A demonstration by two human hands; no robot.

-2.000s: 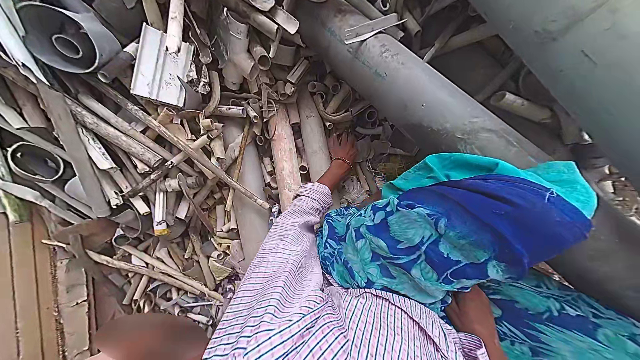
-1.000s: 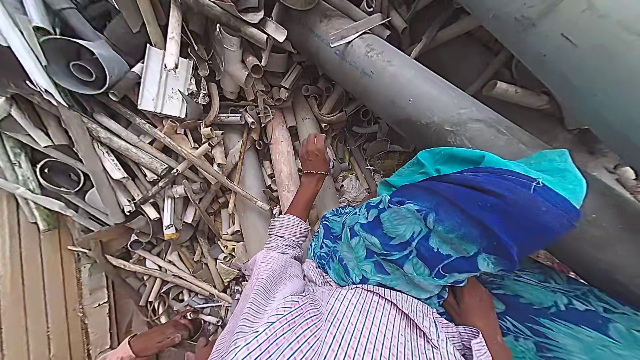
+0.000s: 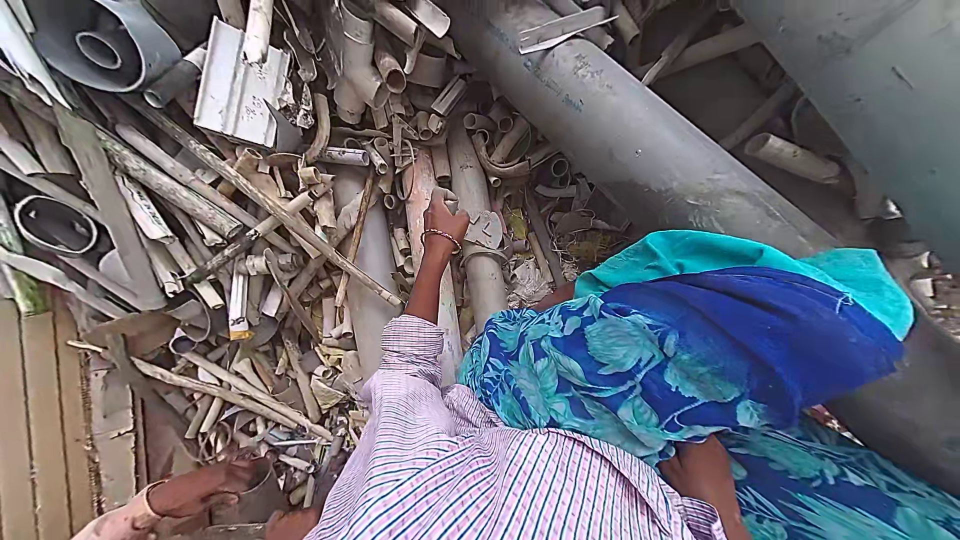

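Note:
My left hand [image 3: 446,220], wearing a beaded bracelet, is closed over a long pinkish pipe [image 3: 426,180]; a small pale piece [image 3: 444,196] shows at its fingers. Just right of it lies a grey pipe [image 3: 484,281] with a wider collar and a broken pale piece [image 3: 486,227] on top. Short cut pipe pieces [image 3: 375,154] are heaped beyond the hand. My right forearm [image 3: 701,480] goes under blue and turquoise floral cloth [image 3: 585,367], which hides my right hand. At the lower left, another person's hand [image 3: 199,487] is at a curved grey piece [image 3: 259,491].
A large grey pipe [image 3: 637,150] slants across the right, and a bigger grey surface [image 3: 885,82] fills the upper right corner. Long thin sticks [image 3: 262,202], a white channel piece [image 3: 244,82] and a wide pipe end [image 3: 97,49] lie at the left, near ribbed tan boards [image 3: 37,420].
My left hand has come back from among the small pieces beyond the pipes and is now over the pinkish pipe. The other person's hands have come further into view at the lower left.

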